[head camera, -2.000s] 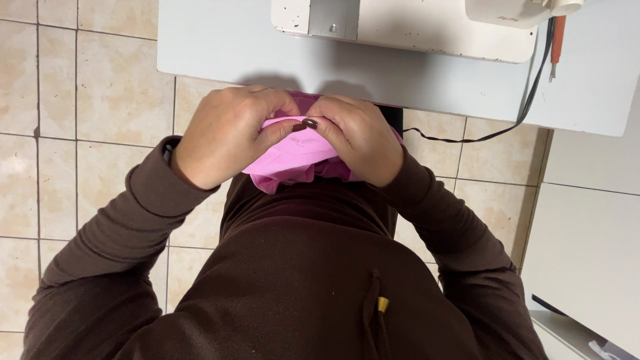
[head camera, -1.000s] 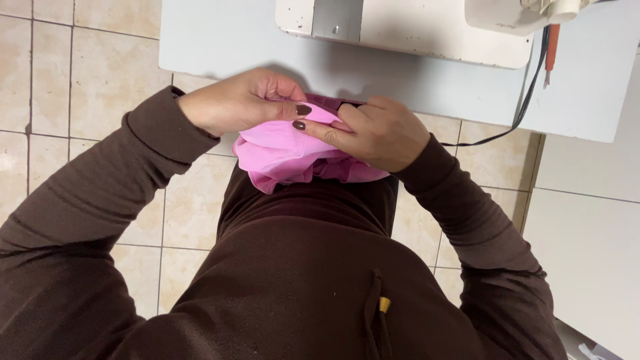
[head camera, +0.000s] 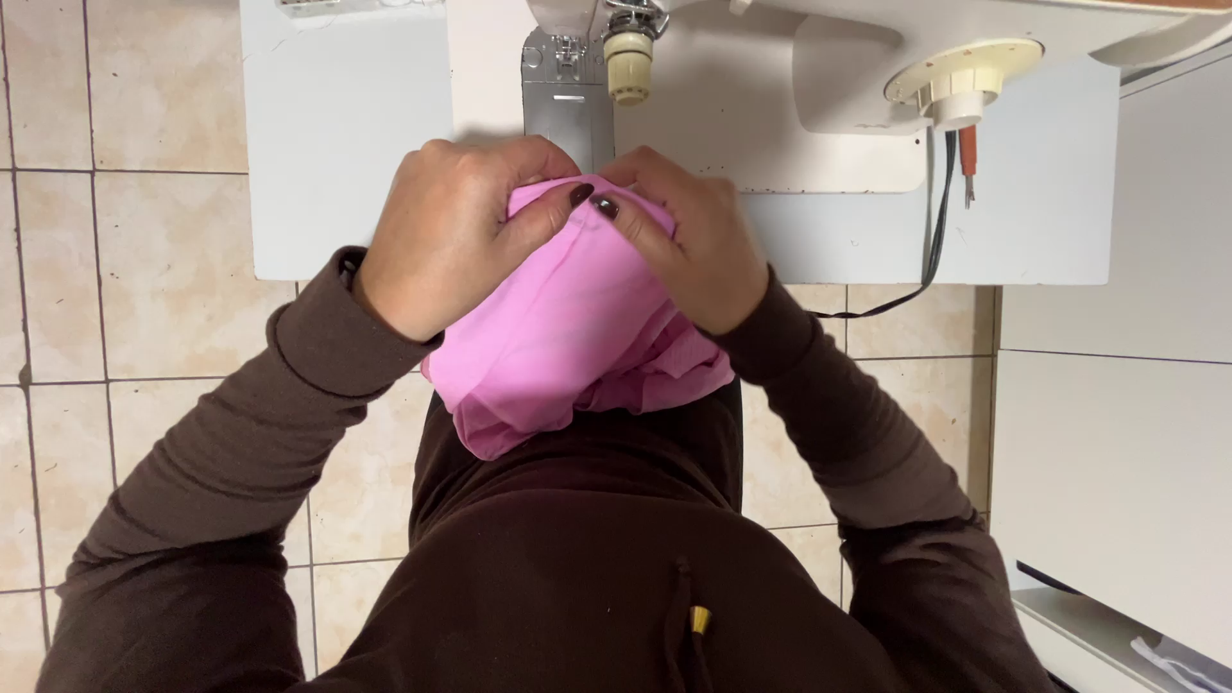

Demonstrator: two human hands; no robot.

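A piece of pink fabric (head camera: 568,318) hangs from both hands and drapes down over the lap, its lower edge bunched in folds. My left hand (head camera: 462,226) pinches its top edge between thumb and fingers. Close beside it, my right hand (head camera: 688,231) grips the same edge, the two thumb tips nearly touching. The fingertips behind the cloth are hidden. Just beyond the hands lies the metal needle plate (head camera: 568,111) of a sewing machine (head camera: 712,144), whose presser foot area shows at the top.
The sewing machine stands on a pale table (head camera: 346,192) with its front edge near the hands. An orange-handled tool (head camera: 968,159) and a black cable (head camera: 934,260) hang at the right. A white cabinet (head camera: 1107,443) stands at the far right, over a tiled floor (head camera: 173,279).
Both hands have moved forward with the pink fabric, from over the lap to the table's front edge. The view has shifted, showing more of the sewing machine.
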